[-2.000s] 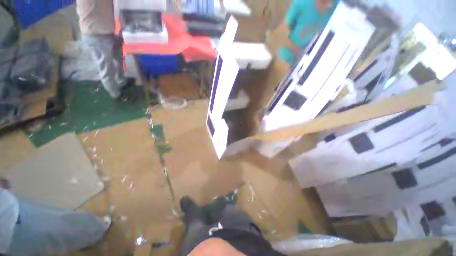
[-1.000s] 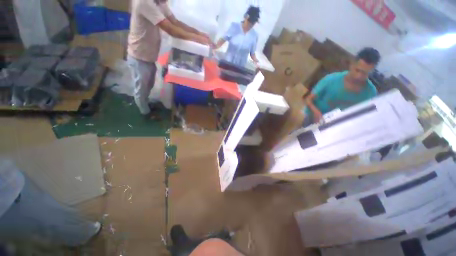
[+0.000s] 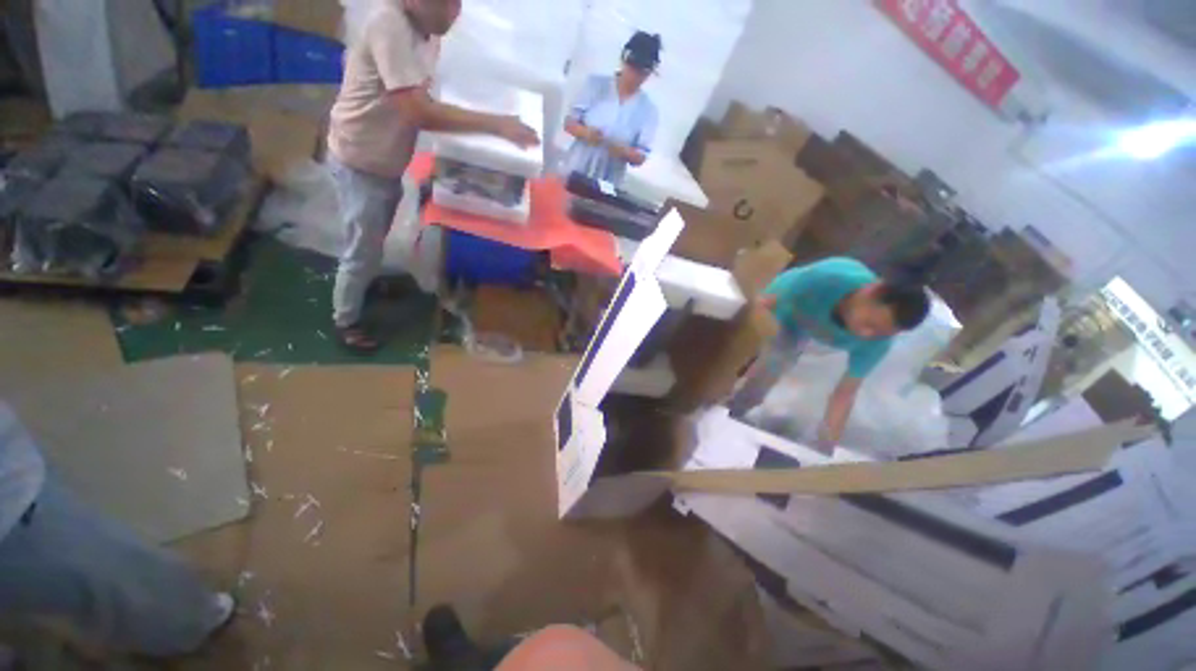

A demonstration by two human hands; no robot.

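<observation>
A white printed carton (image 3: 622, 338) with black panels stands open in the middle, its end flap (image 3: 581, 452) folded out near the cardboard-covered floor. A long tan cardboard edge (image 3: 918, 472) runs from it to the right. White printed carton sheets (image 3: 905, 564) lie slanted at the lower right, with black stripes and squares. Neither of my hands shows. A blurred patch of skin is at the bottom edge; I cannot tell which body part it is.
A person in teal (image 3: 839, 315) bends behind the sheets. Two people stand at the red-topped table (image 3: 525, 236) with foam. Wrapped dark goods (image 3: 79, 210) sit on a pallet at left. A jeans leg (image 3: 105, 564) is lower left. White scraps litter the floor (image 3: 328, 524).
The person in teal has bent down, and the large printed sheet in front of them has dropped lower. The hands of the person in pink have moved over the foam. The view has tilted up since the earliest frame.
</observation>
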